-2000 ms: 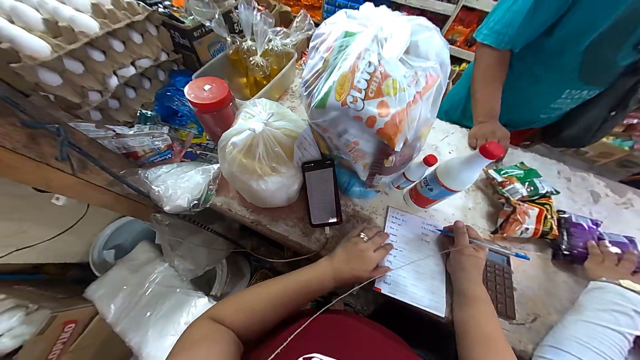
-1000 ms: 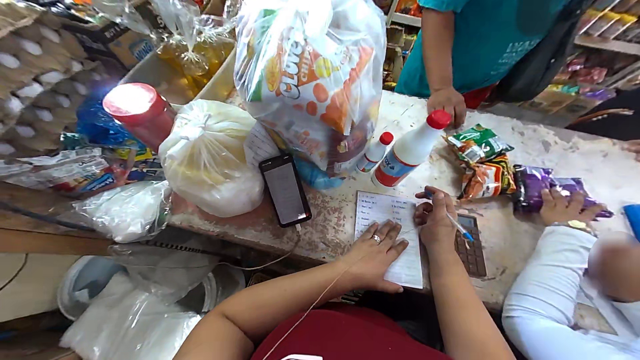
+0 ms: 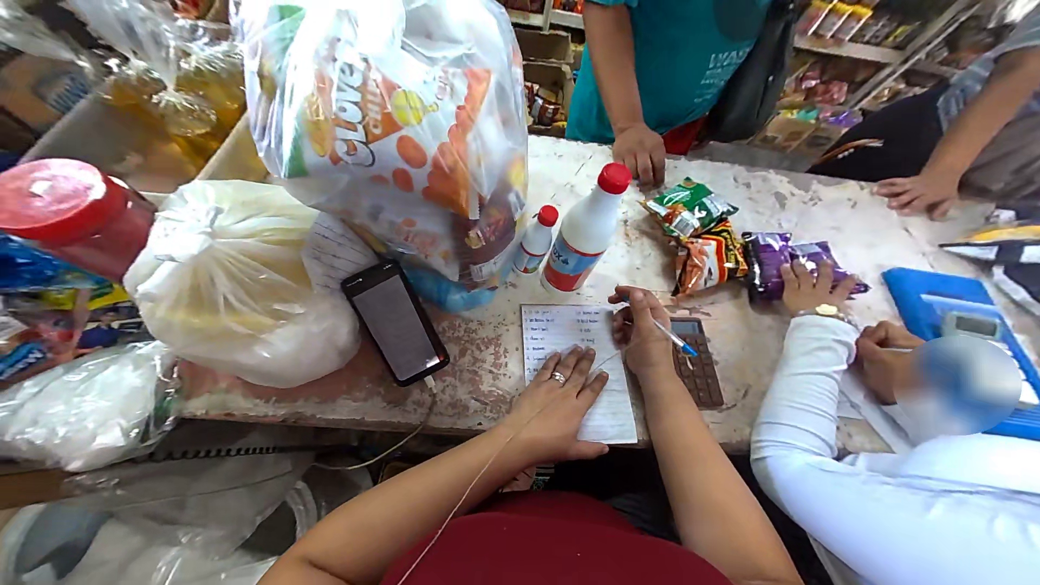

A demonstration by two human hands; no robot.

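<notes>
My left hand (image 3: 559, 398) lies flat with its fingers spread on a handwritten sheet of lined paper (image 3: 609, 410); a ring is on one finger. My right hand (image 3: 646, 337) holds a blue-tipped pen (image 3: 676, 338) above the sheet's right edge, with the pen pointing right and down. Partly under the pen and my right forearm lies a brown calculator (image 3: 700, 370). A smartphone (image 3: 396, 323) with a cable plugged in leans by a tied white plastic bag (image 3: 236, 284). Behind the paper stand a large red-capped white bottle (image 3: 587, 231) and a smaller one (image 3: 535, 241).
A big clear bag of snack packs (image 3: 390, 122) stands behind the phone. Green, orange and purple packets (image 3: 768, 264) lie on the counter (image 3: 845, 219). At right a person in white sleeves writes beside a blue folder (image 3: 934, 284). Two people's hands rest on the far side. A red-lidded jar (image 3: 73, 211) is at left.
The view has shifted right, bringing in the blue folder and another person's hand at the far side. My right hand has turned the pen's tip down to the right. My left hand stays on the paper.
</notes>
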